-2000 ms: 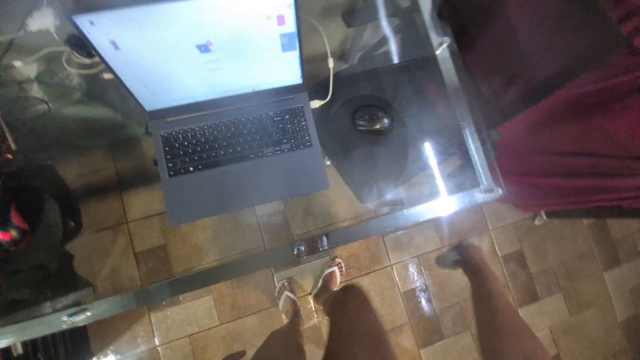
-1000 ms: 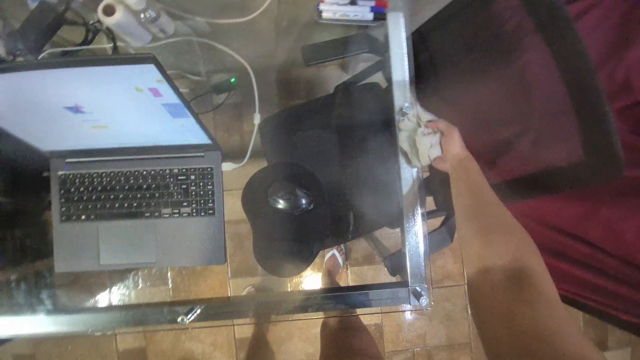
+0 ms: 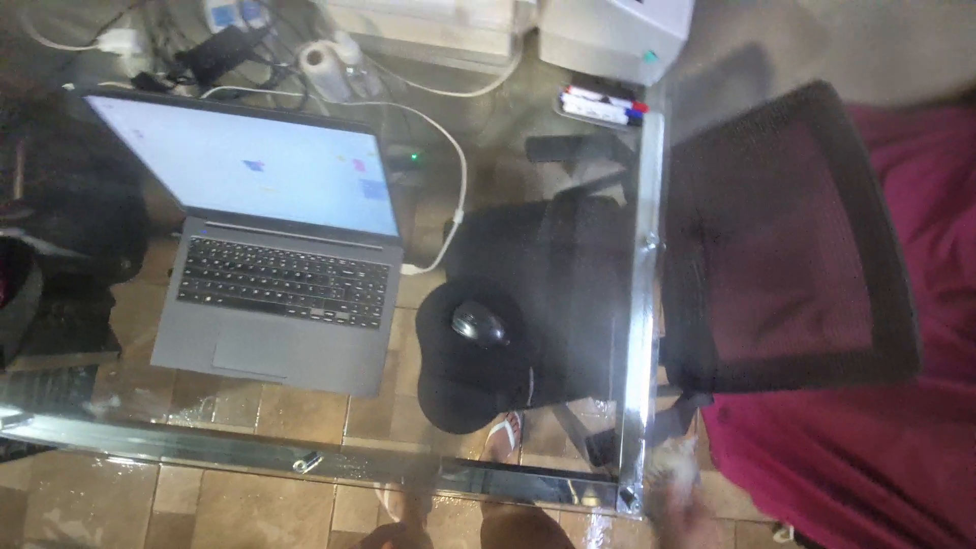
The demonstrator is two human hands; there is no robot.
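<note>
My right hand (image 3: 679, 507), blurred by motion, is low at the right, beside the near right corner of the glass table (image 3: 637, 381). It holds a pale crumpled cloth (image 3: 675, 461). I do not see my left hand. An open laptop (image 3: 278, 305) with its screen lit stands on the glass. To the laptop's right, a dark computer mouse (image 3: 479, 324) rests on a black mouse pad (image 3: 465, 389) with a wrist rest.
A black mesh office chair (image 3: 785, 252) stands at the table's right side, with magenta fabric (image 3: 915, 305) behind it. Markers (image 3: 602, 105) lie in a holder near the far right corner. Cables, a charger (image 3: 122, 40) and a white roll (image 3: 324, 69) are at the back.
My right hand was out of view in the oldest frame, then held the cloth against the table's right edge. Now it is lower, by the near corner. The view has shifted.
</note>
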